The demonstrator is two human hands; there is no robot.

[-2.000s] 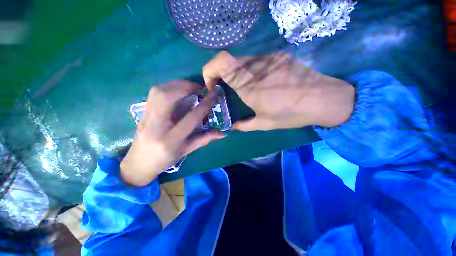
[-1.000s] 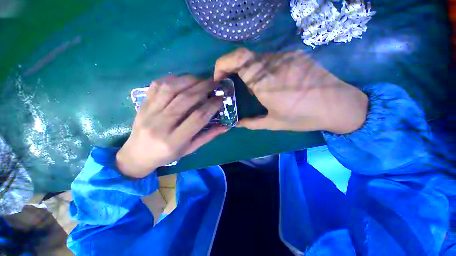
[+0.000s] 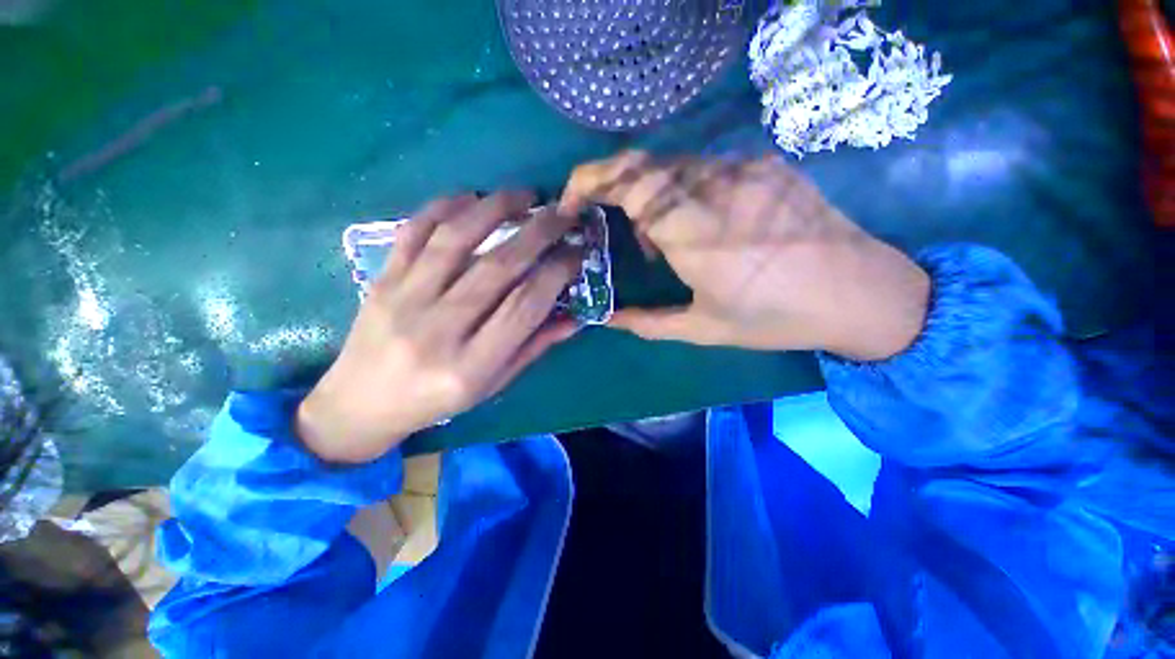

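A clear-edged device housing [image 3: 374,245] lies between my hands on the dark-green work surface [image 3: 296,142]. Its left end shows past my fingers, and a green circuit board patch [image 3: 595,286] shows at its right end. My left hand [image 3: 438,328] lies over the middle of the housing with its fingers on it and hides most of it. My right hand [image 3: 760,258] holds the right end, thumb at the lower corner and fingertips at the upper edge. Whether a small part is between the fingertips cannot be seen.
A grey-purple dimpled dish [image 3: 625,58] stands at the top. A pile of small white parts [image 3: 844,84] lies beside it. An orange-red handle [image 3: 1151,103] shows at the upper right edge. A crumpled clear bag [image 3: 26,464] is at the left edge.
The board end of the housing is partly uncovered now, and my left fingers lie flatter across the housing. The view has shifted slightly. Both hands remain at the housing.
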